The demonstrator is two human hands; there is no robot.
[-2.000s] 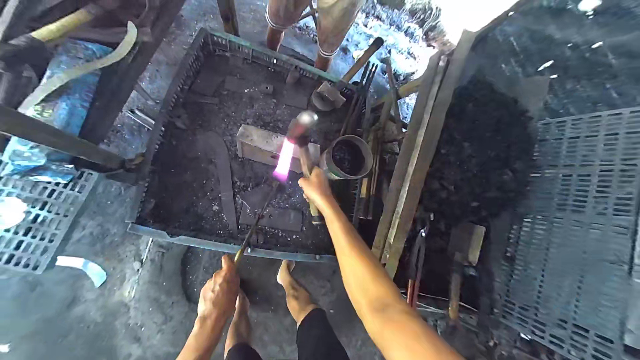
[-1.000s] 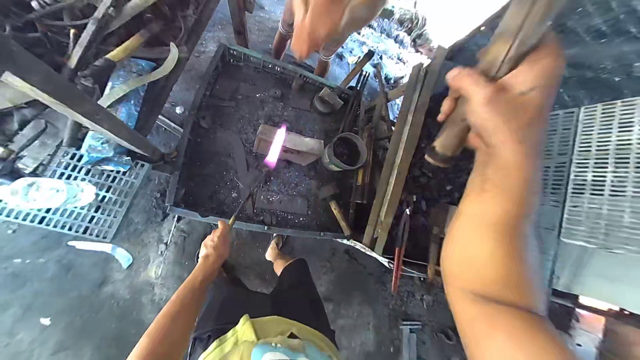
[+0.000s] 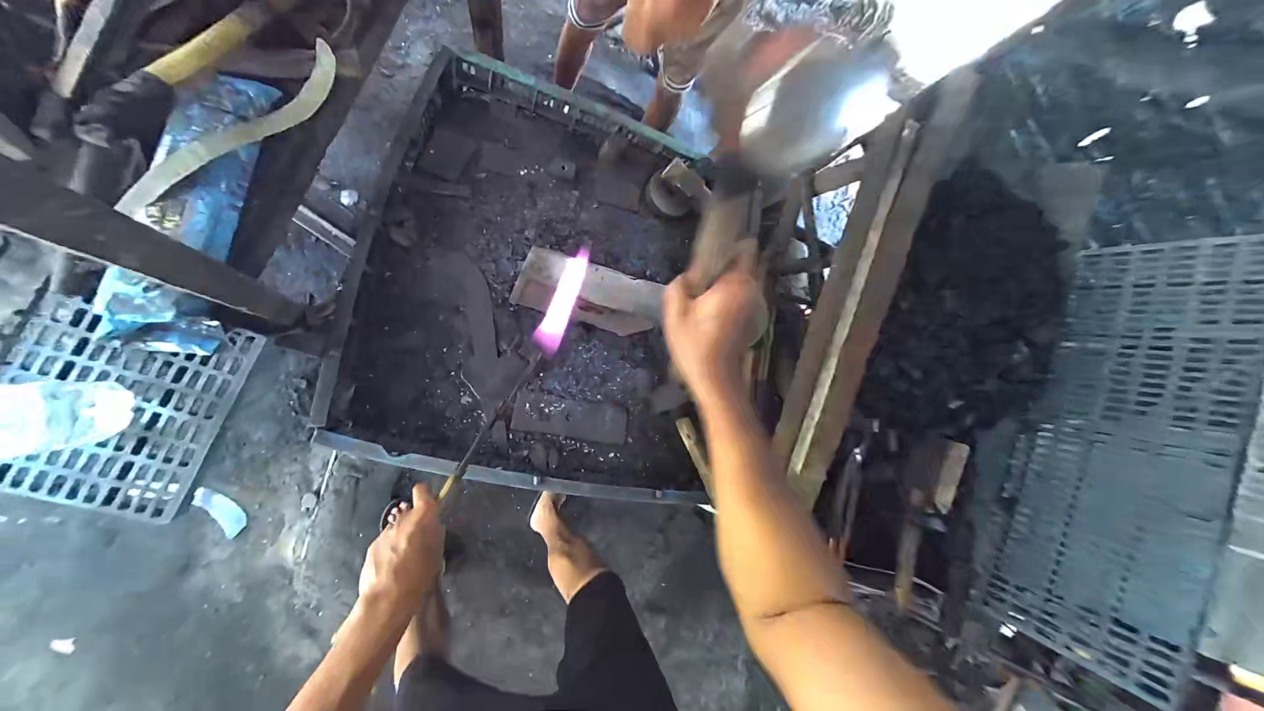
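My left hand [image 3: 407,548] is closed around the near end of a thin metal rod [image 3: 484,430], just past the front edge of a dark tray. At the rod's far end a strip of metal [image 3: 563,301] glows pink-white, lying over a pale anvil block [image 3: 592,288]. My right hand [image 3: 716,326] grips the handle of a hammer [image 3: 731,222], raised to the right of the glowing strip. The hammer's head is blurred and apart from the strip. Part of the handle is hidden by my fingers.
The plastic tray's front rim [image 3: 513,481] runs before my feet. Another person's legs [image 3: 667,94] stand beyond it. Wooden beams [image 3: 859,306] and a heap of charcoal [image 3: 963,306] lie to the right. A grey plastic grate [image 3: 1126,444] is far right; a curved blade [image 3: 237,138] is upper left.
One second ago my right hand held the hammer handle high at the upper right; it has come down and left. The glowing strip stays over the block, held on the rod by my left hand.
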